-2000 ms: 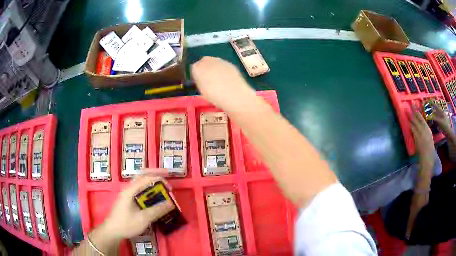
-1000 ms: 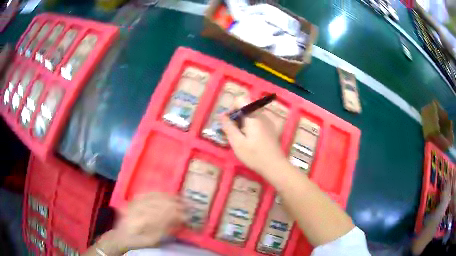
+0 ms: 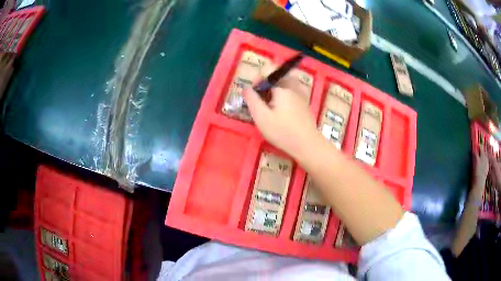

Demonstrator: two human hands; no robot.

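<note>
A red phone tray [image 3: 217, 129] lies tilted in front of me, with beige phones back up in several of its pockets. My right hand [image 3: 283, 112] holds a dark marker [image 3: 280, 74] over the upper row, its fingertips near the upper left phone [image 3: 237, 96]. The hand partly hides the phone beside it, and my forearm covers part of the lower row. The lower left pocket and the upper right pocket hold no phone. My left hand is not in the picture.
A cardboard box [image 3: 307, 34] of white pieces stands beyond the tray, a yellow stick [image 3: 331, 56] beside it. A loose phone [image 3: 401, 74] lies right of it. Another red tray [image 3: 82, 203] is low at left. A neighbour's hand [image 3: 481, 164] is at far right.
The view has shifted; the phone tray sits higher in it. My left hand has left the picture. The left tray has moved away towards the upper left. My right hand still holds the marker.
</note>
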